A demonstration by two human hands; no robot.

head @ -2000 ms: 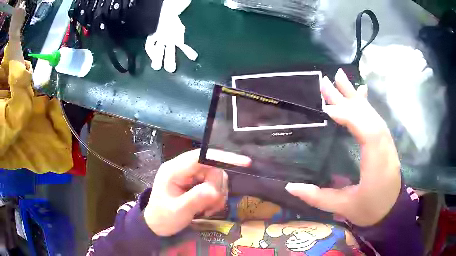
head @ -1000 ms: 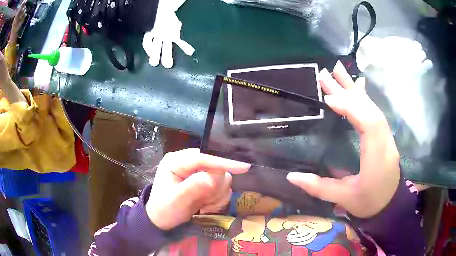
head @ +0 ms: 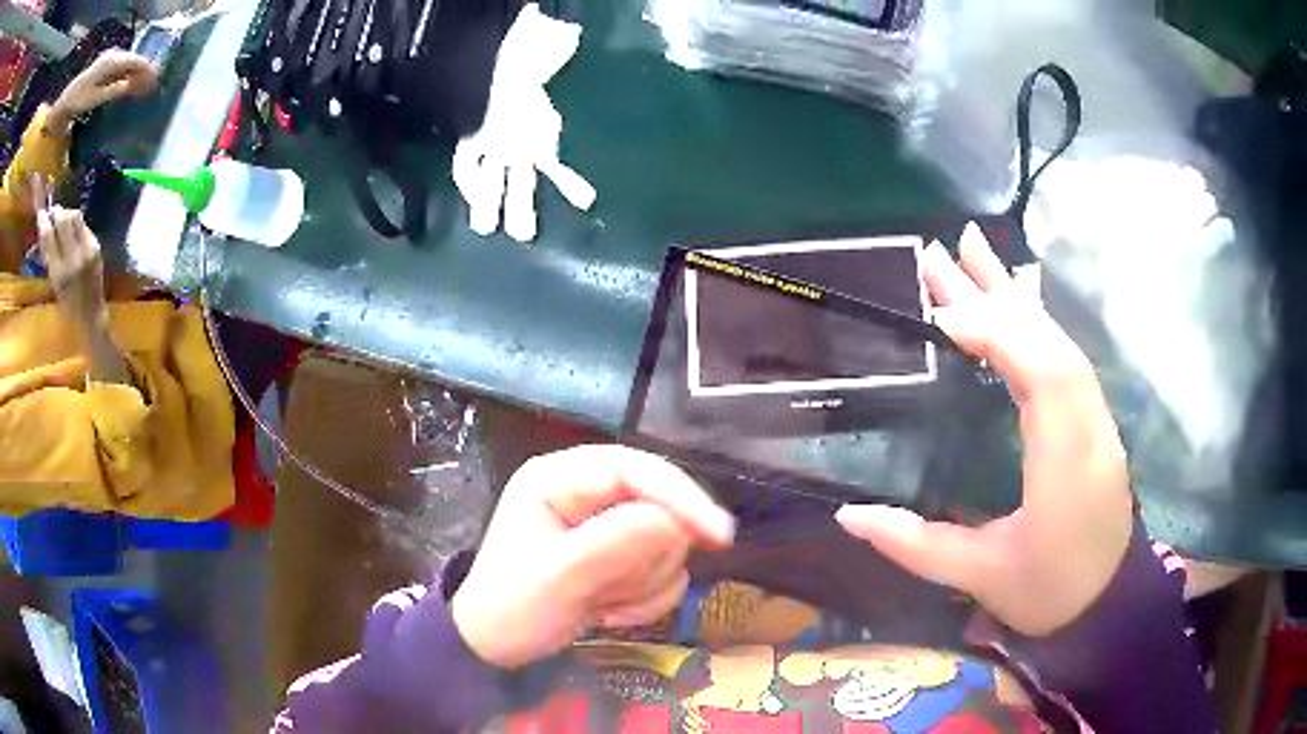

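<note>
A clear lens panel (head: pixel 652 376) with a black border and yellow lettering is held tilted over the black speaker unit. The unit's screen (head: pixel 810 313) with its silver-white frame shows partly through the panel. My right hand (head: pixel 1054 459) grips the panel at its right side, thumb at the lower edge and fingers at the upper right. My left hand (head: pixel 595 552) is curled near the panel's lower left edge; its index finger points right. Whether it pinches something small is hidden. The unit's black wrist strap (head: pixel 1026 144) loops up behind my right hand.
A white glove (head: pixel 519 151) and a green-nozzled bottle (head: pixel 255 202) lie at left. Black speakers (head: pixel 358 65) stand at the back left. Wrapped panels (head: pixel 803 55) are stacked at the back, and a pale plastic heap (head: pixel 1161 273) lies at right. A person in yellow sleeves (head: pixel 115 409) works at far left.
The panel has shifted a little right over the unit. My left index finger, earlier on the panel, is now curled just below its edge. At far left the other person's hands have come into view.
</note>
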